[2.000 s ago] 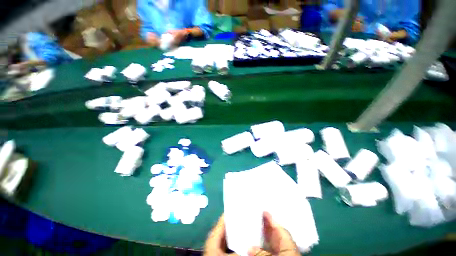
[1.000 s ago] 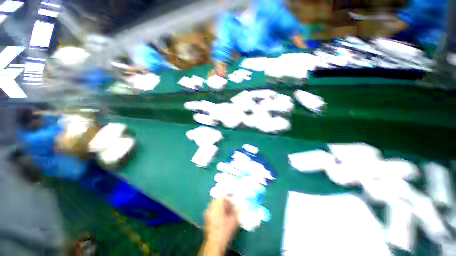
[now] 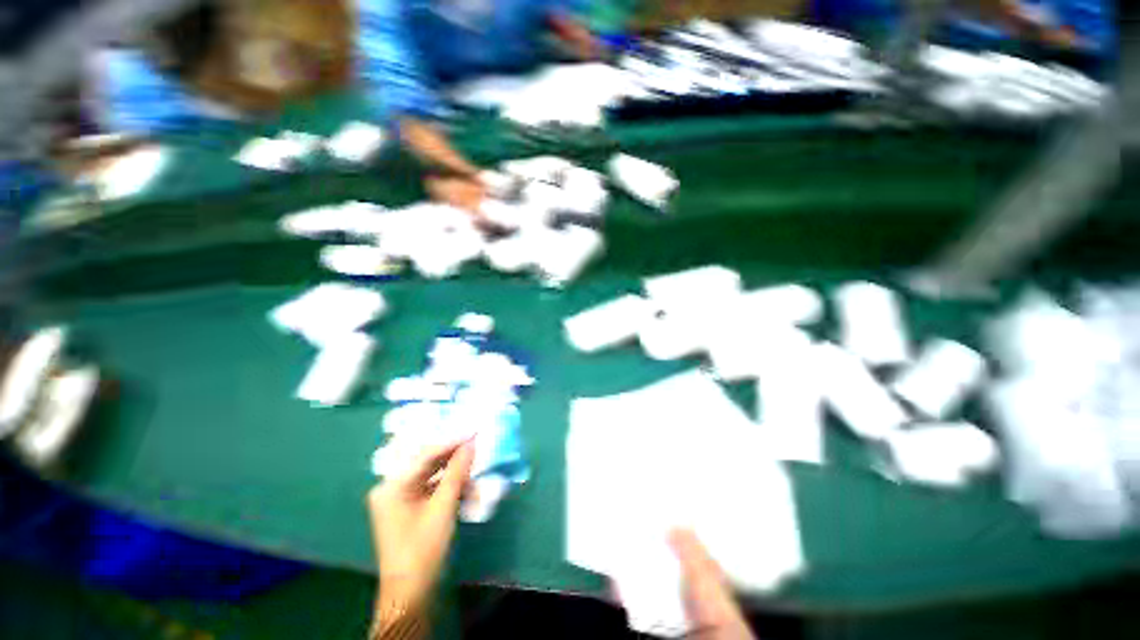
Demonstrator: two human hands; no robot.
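Note:
My left hand [image 3: 419, 506] is at the near end of the heap of white and light blue discs [image 3: 438, 394], its fingertips on or just above them; blur hides whether a disc is pinched. My right hand [image 3: 706, 588] is at the bottom edge, partly cut off, holding a white piece [image 3: 653, 594] over the near edge of the white sheet stack [image 3: 663, 481]. Whether this piece is a cylinder or a sheet I cannot tell.
White cylinders [image 3: 863, 388] lie behind and right of the stack, with translucent wrapped units [image 3: 1063, 413] at far right. Another person's hand [image 3: 460, 190] reaches into cylinders in the central channel [image 3: 775, 200]. A slanted post [image 3: 1038, 206] stands at right. A carton [image 3: 50, 400] is at left.
The view has swung back right since one second ago. My right hand is in view again with the white piece. My left hand remains at the discs. The other person's hand has reached into the channel.

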